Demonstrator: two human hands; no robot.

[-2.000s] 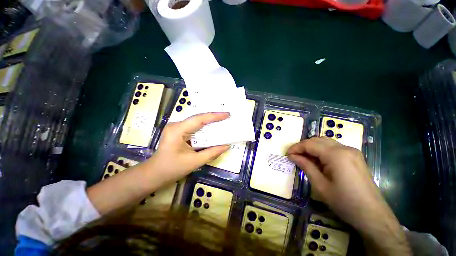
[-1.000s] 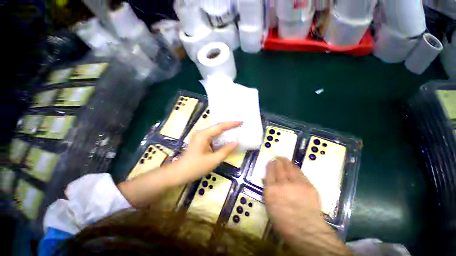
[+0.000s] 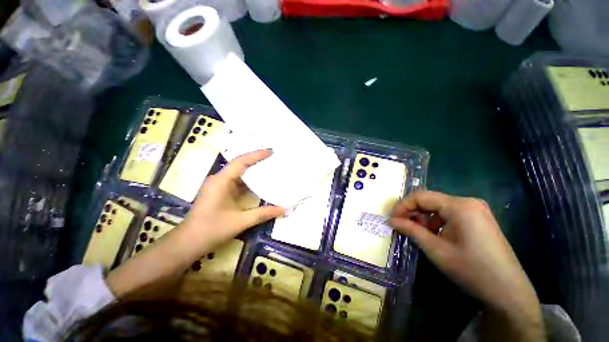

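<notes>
My left hand (image 3: 224,200) holds the folded white label strip (image 3: 264,110) between thumb and fingers, above the upper row of yellow phone backs. The strip runs back to a standing label roll (image 3: 200,43). My right hand (image 3: 464,234) has thumb and fingertips pinched at the right edge of a small printed label (image 3: 375,225). The label lies over the lower middle of the rightmost upper phone back (image 3: 364,197); whether it is fully stuck down cannot be told. Beneath is the clear blister tray (image 3: 417,157) with two rows of phone backs.
Tray stacks stand at left (image 3: 40,160) and right (image 3: 547,133). A red bin (image 3: 360,8), more rolls (image 3: 524,20) and a crumpled clear bag (image 3: 100,50) are at the far side. A tiny paper scrap (image 3: 371,81) lies on the green bench top (image 3: 434,87).
My right hand has moved from the phone back second from the right to the rightmost one, with a label now at its fingertips. The strip is stretched out further. The camera view has shifted.
</notes>
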